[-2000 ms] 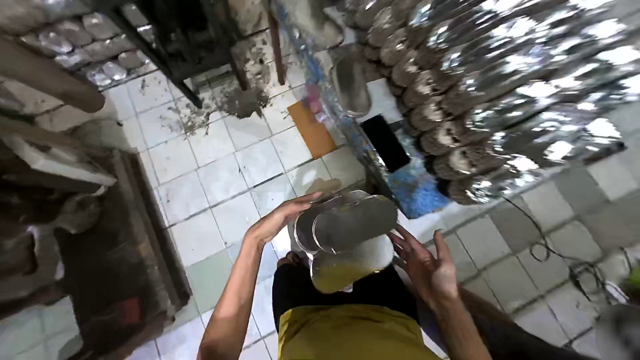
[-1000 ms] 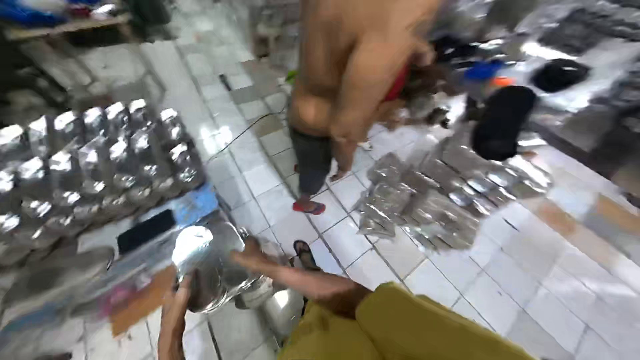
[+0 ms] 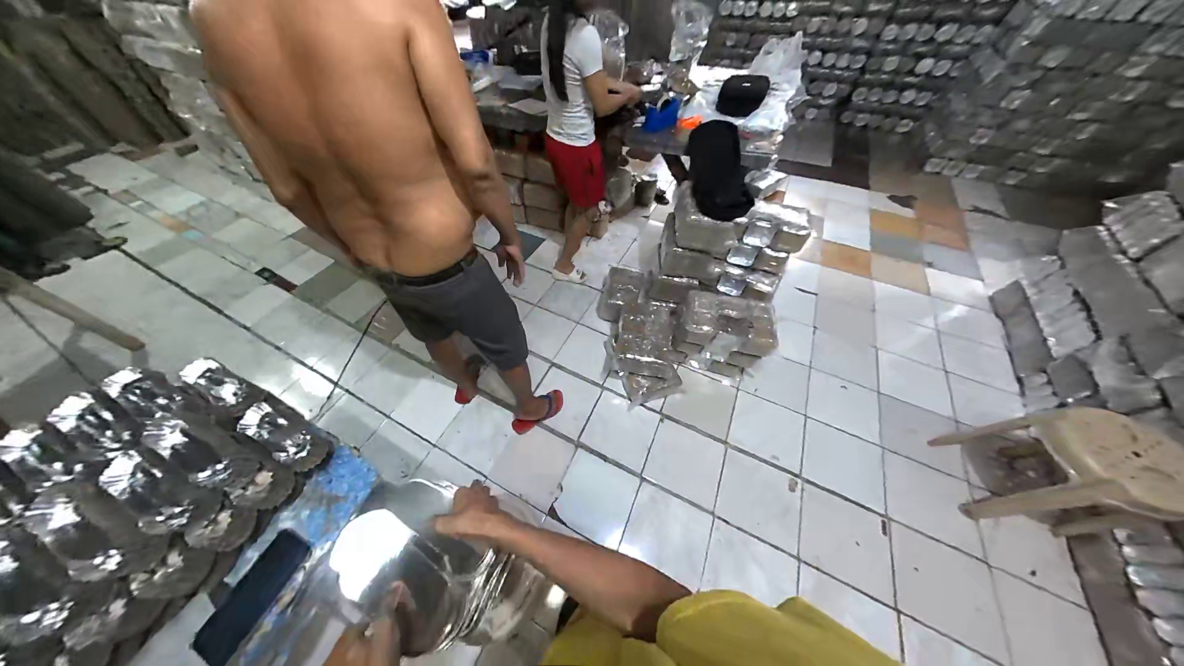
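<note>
A stack of shiny oval metal pieces (image 3: 435, 592) is held between both hands at the lower left. My right hand (image 3: 476, 513) grips its upper right rim. My left hand (image 3: 375, 634), partly cut off by the bottom edge, is against its near left side. Just left of the stack lies a dark flat phone-like object (image 3: 252, 597) on a blue-stained surface (image 3: 338, 490). Rows of nested shiny metal pieces (image 3: 139, 490) stand beyond it at the left.
A shirtless person (image 3: 361, 139) stands ahead on the tiled floor (image 3: 694, 462). Another person (image 3: 573, 120) is at a cluttered worktable (image 3: 509, 109). Plastic-wrapped bundles (image 3: 703, 324) are piled mid-floor. A plastic chair (image 3: 1101, 453) lies at the right, near stacks of wrapped goods (image 3: 1110, 305).
The view has swung far round, from the floor and metal rows to the wider room. The metal stack stays in my hands. The shirtless person now shows from behind, further left in view.
</note>
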